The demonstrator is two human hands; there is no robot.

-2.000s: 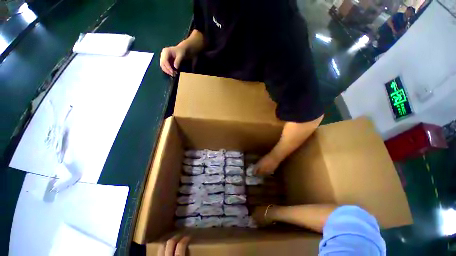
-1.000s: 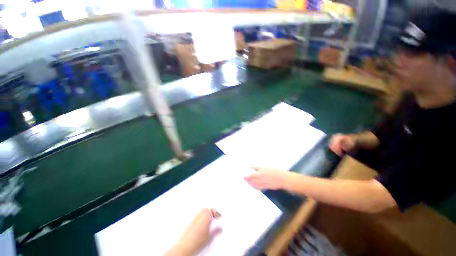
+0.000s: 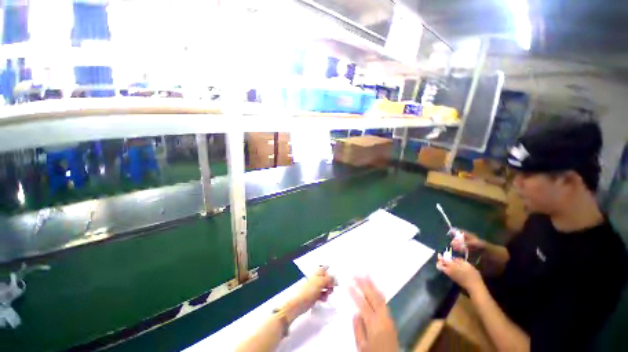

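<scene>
My left hand [image 3: 321, 286], with a band at the wrist, is over the white work sheets [image 3: 377, 249], its fingers curled. Whether it pinches something thin and white cannot be told against the bright sheet. My right hand [image 3: 372, 317] is blurred at the lower centre, fingers extended and no object visible in it. A co-worker's hands [image 3: 460, 260] at the right hold a small white corded unit [image 3: 449, 255], its cord end sticking up.
A co-worker in a black shirt and cap [image 3: 568, 268] stands at the right. An open carton [image 3: 469, 323] is below them. A white post [image 3: 237, 206] stands beyond the sheets. A white tangled clump [image 3: 10, 299] lies on the green belt [image 3: 131, 275] at far left.
The view has swung up from the carton to the belt and shelf. My hands have left the carton and are over the sheets. The co-worker's hands have drawn back and now hold a corded unit.
</scene>
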